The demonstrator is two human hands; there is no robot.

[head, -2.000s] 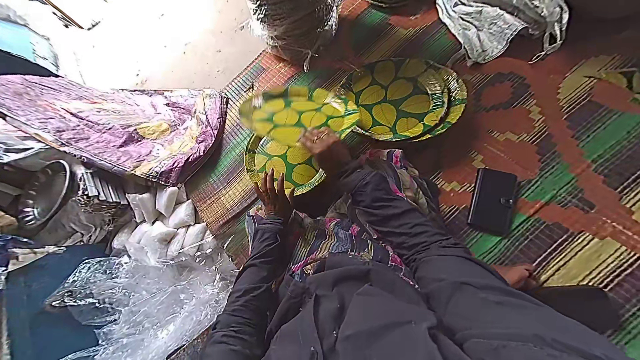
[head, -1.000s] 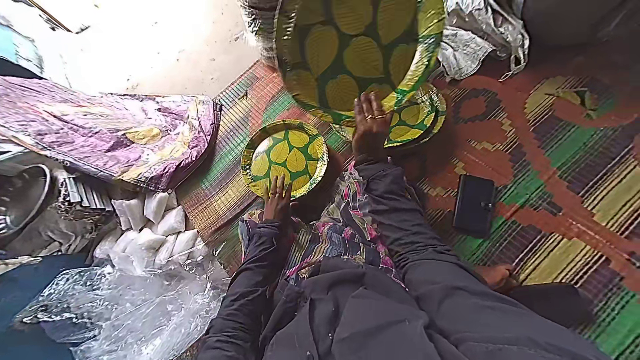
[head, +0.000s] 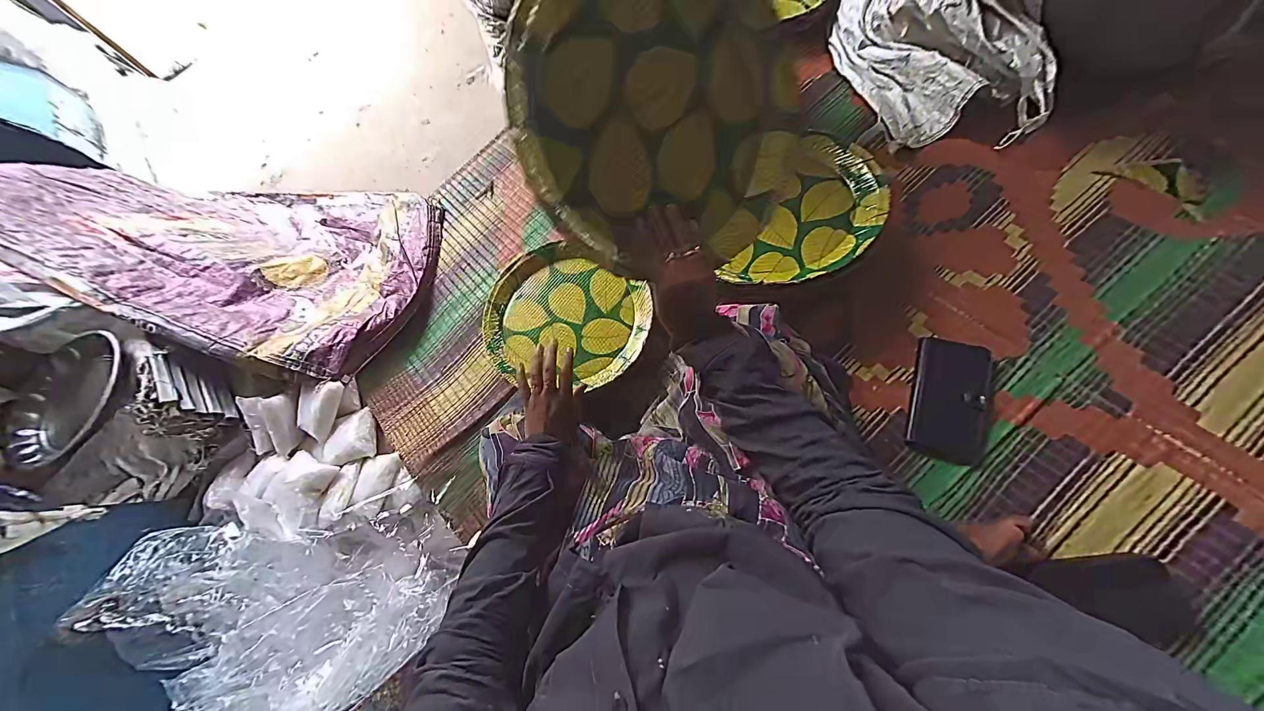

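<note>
A round plate with yellow leaf shapes on green (head: 568, 321) lies on the mat in front of me. My left hand (head: 553, 395) rests on its near rim, fingers slightly spread. Above and to the right, my right hand (head: 678, 247) holds a larger leaf-patterned plate (head: 632, 128) by its lower rim; this plate is raised close to the camera, dark and blurred. Behind it, partly covered, more leaf-patterned plate ware (head: 820, 222) lies on the mat at the right. The thumb of my right hand is hidden.
A patterned woven mat (head: 1126, 326) spreads under the plates. To the right lie a black wallet-like case (head: 950, 400) and a silvery sack (head: 938, 69). On the left are a purple cloth (head: 207, 257), small white packets (head: 326, 444), clear plastic wrapping (head: 286, 602) and a metal bowl (head: 64, 395).
Two seconds ago my right hand held a plate low over the one in front of me; now its plate is raised nearer the camera. My left hand remains at the near rim.
</note>
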